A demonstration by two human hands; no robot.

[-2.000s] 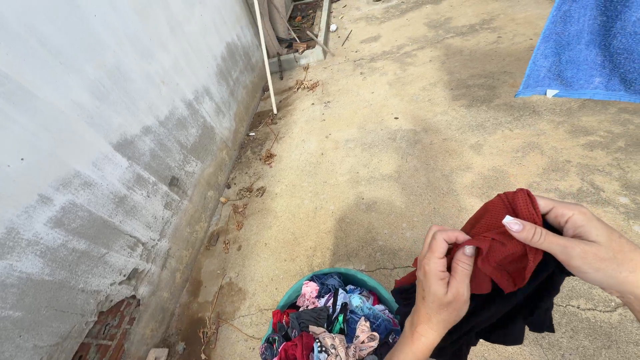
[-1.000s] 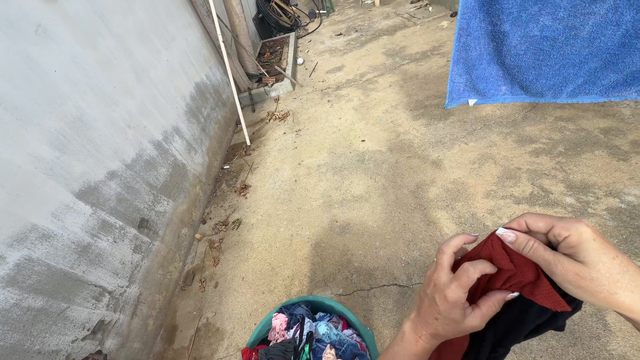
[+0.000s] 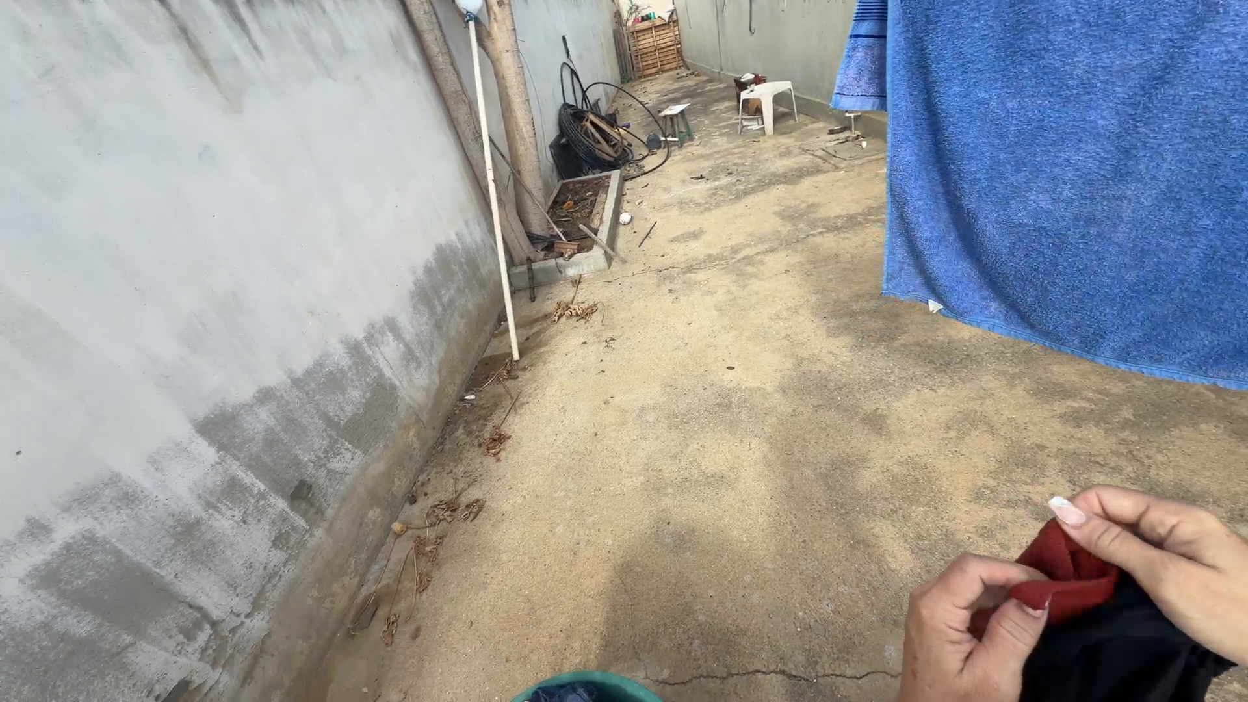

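Observation:
Both hands hold a red and black cloth garment [image 3: 1082, 595] at the lower right. My left hand [image 3: 975, 629] pinches the red part between thumb and fingers. My right hand [image 3: 1155, 561] grips the upper edge of the same red part, its thumb on top. Black fabric hangs below and between the hands, partly cut off by the frame. At the bottom edge shows the rim of a green tub [image 3: 624, 682] with dark blue cloth inside; most of it lies out of view. A blue towel [image 3: 1063, 185] hangs at the upper right, apart from the hands.
A grey wall [image 3: 214, 244] runs along the left. A white pole [image 3: 497, 195] leans by tree trunks and a concrete-edged bed [image 3: 604, 224]. Farther back are coiled black hose [image 3: 590, 136], a white plastic stool [image 3: 767, 97] and a wooden crate [image 3: 655, 47]. The concrete floor [image 3: 702, 439] is cracked.
The view has tilted up, so the tub has mostly left the frame and more of the yard shows. Both hands have kept hold of the garment, and their fingers have shifted on the red part.

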